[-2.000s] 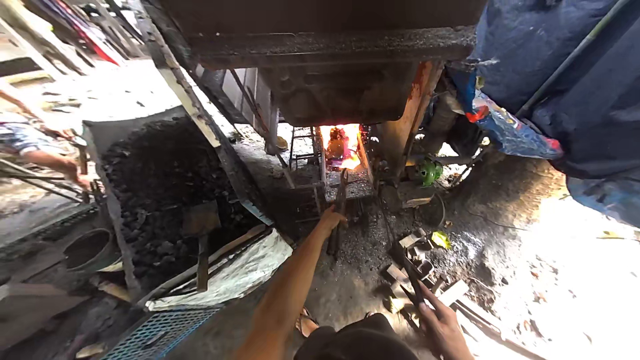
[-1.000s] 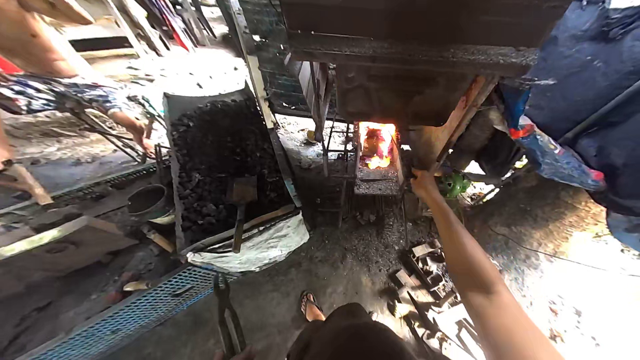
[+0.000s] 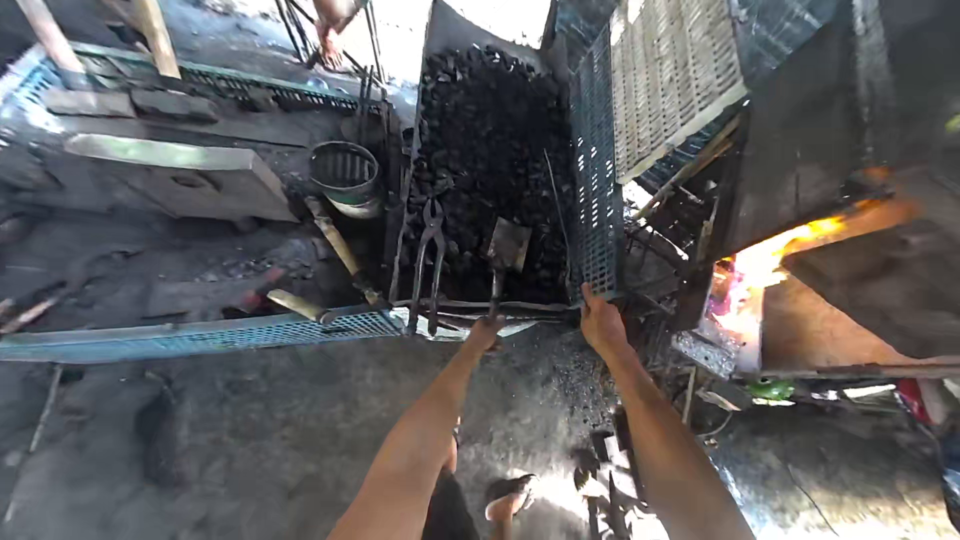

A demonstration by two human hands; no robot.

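Note:
My left hand [image 3: 487, 334] is closed around the handle of a small shovel [image 3: 509, 245], whose square metal blade lies on the charcoal [image 3: 491, 142] in a bin. My right hand [image 3: 600, 322] is at the near right corner of the bin, by the lower end of a blue perforated panel [image 3: 594, 165]. Its fingers touch the edge there; whether they grip it I cannot tell. Left of the shovel, metal tongs [image 3: 430, 262] lie across the charcoal and the bin's near edge, with no hand on them. A thin rod [image 3: 557, 202] rests on the charcoal at the right.
Flames rise from a forge [image 3: 739, 292] at the right. Left of the bin are a bucket [image 3: 345, 176], a bamboo piece [image 3: 337, 244] and a blue mesh edge [image 3: 225, 334]. Another person's foot [image 3: 330, 49] shows beyond. Wood or metal blocks [image 3: 611, 480] lie on the floor.
The view has swung left. The tongs, low at the left a second ago, now lie on the bin. My right hand has left the forge side for the bin's corner; my left hand now holds the shovel.

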